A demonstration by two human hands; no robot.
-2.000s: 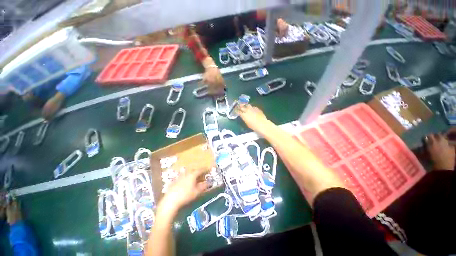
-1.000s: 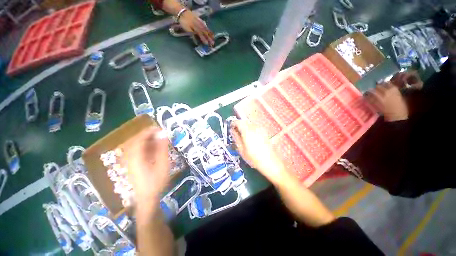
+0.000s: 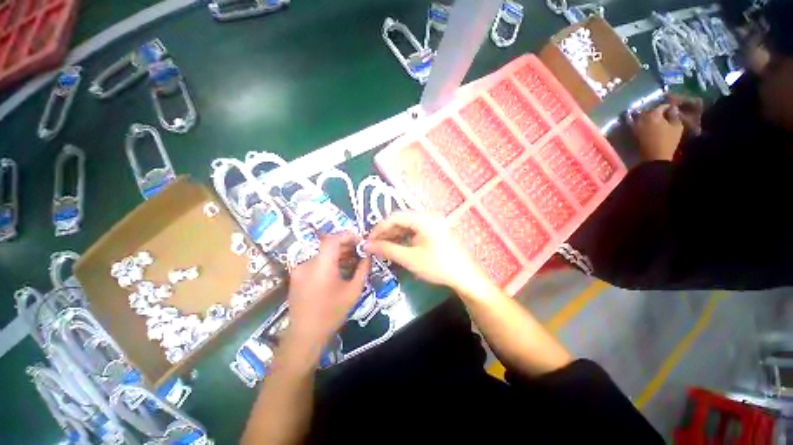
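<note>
My left hand [image 3: 326, 282] and my right hand [image 3: 416, 248] meet fingertip to fingertip over the heap of looped cables [image 3: 269, 213]. A small white piece [image 3: 362, 249] shows pinched between the fingertips of both hands. A looped cable seems to run up from the right fingers, but it blends with the heap behind it, so I cannot tell if it is held. The open cardboard parts box [image 3: 187, 233] with small white pieces [image 3: 169, 326] lies left of my left hand. Another heap of white loops [image 3: 83, 369] with blue bands lies left of the box.
A pink-red compartment tray [image 3: 509, 165] lies right of my hands, with a slanting frame post [image 3: 456, 52] beyond it. Loose cables lie on the green belt [image 3: 287, 96]. A neighbour's hands [image 3: 661, 130] work at the right beside a smaller box [image 3: 600, 65].
My left hand has moved right from over the box and my right hand has come in to meet it. The view has shifted, so the box and tray appear further left.
</note>
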